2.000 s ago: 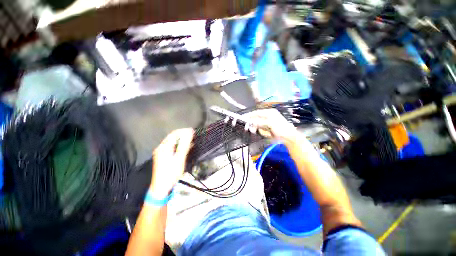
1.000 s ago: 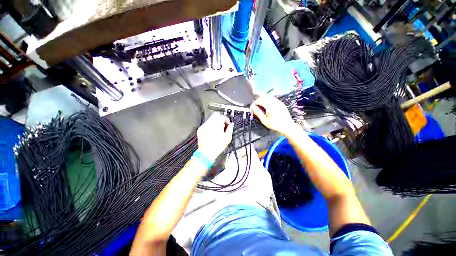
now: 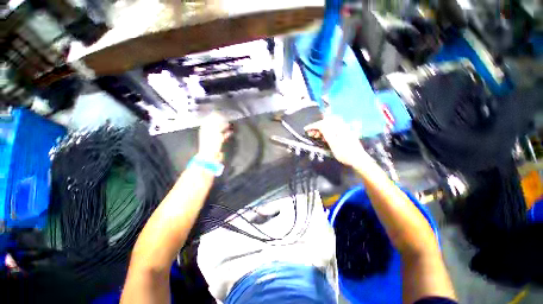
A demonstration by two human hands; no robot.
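The frame is blurred. The silvery loading bar (image 3: 297,146) lies on the bench edge, with several black cables (image 3: 303,178) hanging from it over the lap cloth (image 3: 268,246). My right hand (image 3: 338,138) is at the bar's right end, fingers curled; whether it grips anything cannot be told. My left hand (image 3: 214,136) is over the bench left of the bar, in front of the mold (image 3: 238,83), fingers bent; blur hides whether it holds something. Pale curved plier handles (image 3: 292,126) lie just behind the bar.
The thick upper platen (image 3: 208,38) overhangs the mold. Coiled black cables lie left (image 3: 83,184) and far right (image 3: 452,107). A blue bucket (image 3: 431,222) with black pieces stands at my right knee. A blue bin (image 3: 27,169) is at far left.
My left hand has moved away from the bar, left and forward toward the mold. My right hand stays near the bar's right end. The view has shifted, and the bar appears lower and further right.
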